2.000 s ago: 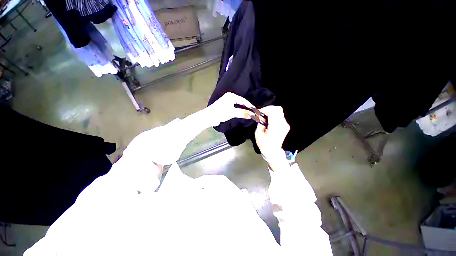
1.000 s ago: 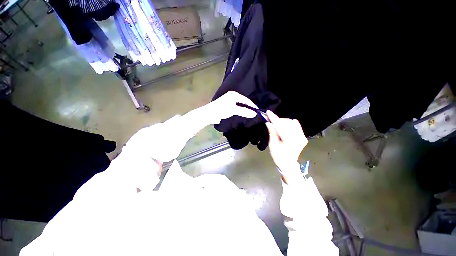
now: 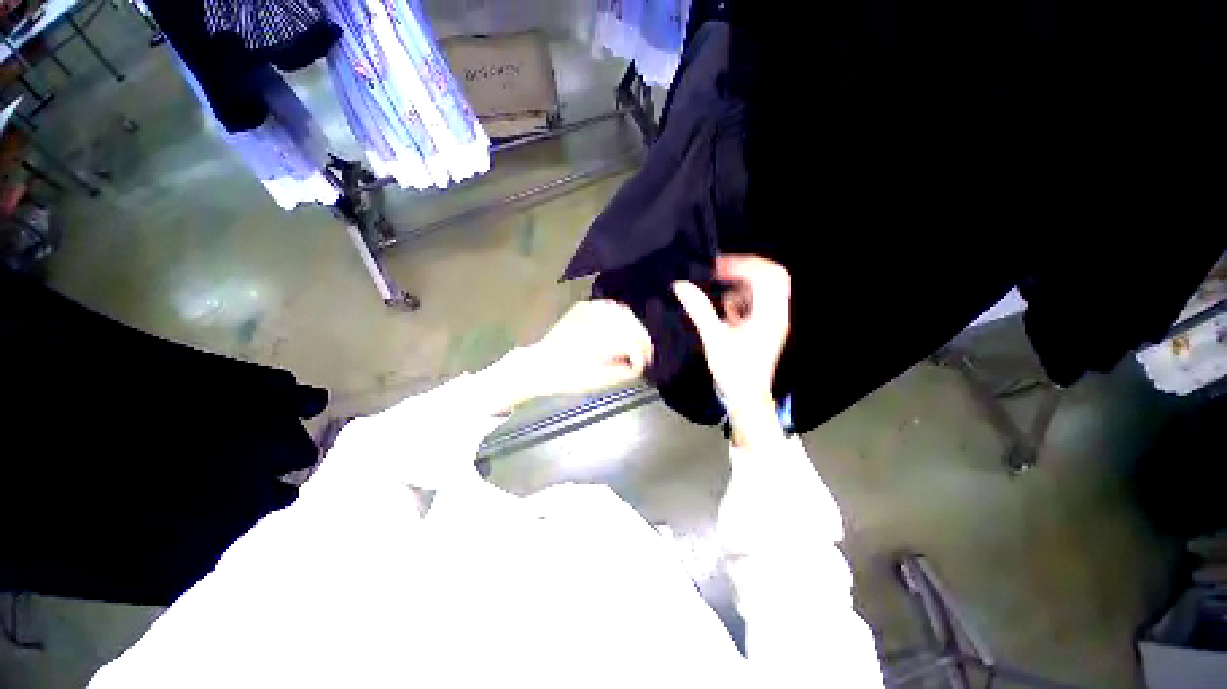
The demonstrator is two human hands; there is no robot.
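Note:
A black garment (image 3: pixel 666 215) hangs in front of me, with its loose lower part at my hands. My left hand (image 3: pixel 606 350) is at the left edge of this cloth, fingers curled; it is overexposed, so its grip is hard to make out. My right hand (image 3: pixel 747 316) is over the cloth at the right, with thumb and finger curved apart and dark cloth between and behind them. The dark snips are not clearly visible now. More black garments (image 3: pixel 942 175) hang close behind and to the right.
Black garments (image 3: pixel 121 444) hang at the left. Pale blue garments with white hems (image 3: pixel 411 101) hang at the back left above a metal rack base (image 3: pixel 377 249). A cardboard box (image 3: pixel 501 84) stands behind. Metal rack feet (image 3: pixel 942 619) and a white box (image 3: pixel 1184 660) are at the lower right.
Both hands have moved apart from each other and lower on the cloth at the left. The dark strip seen between them earlier no longer shows. The garment's edge now flares out to the left.

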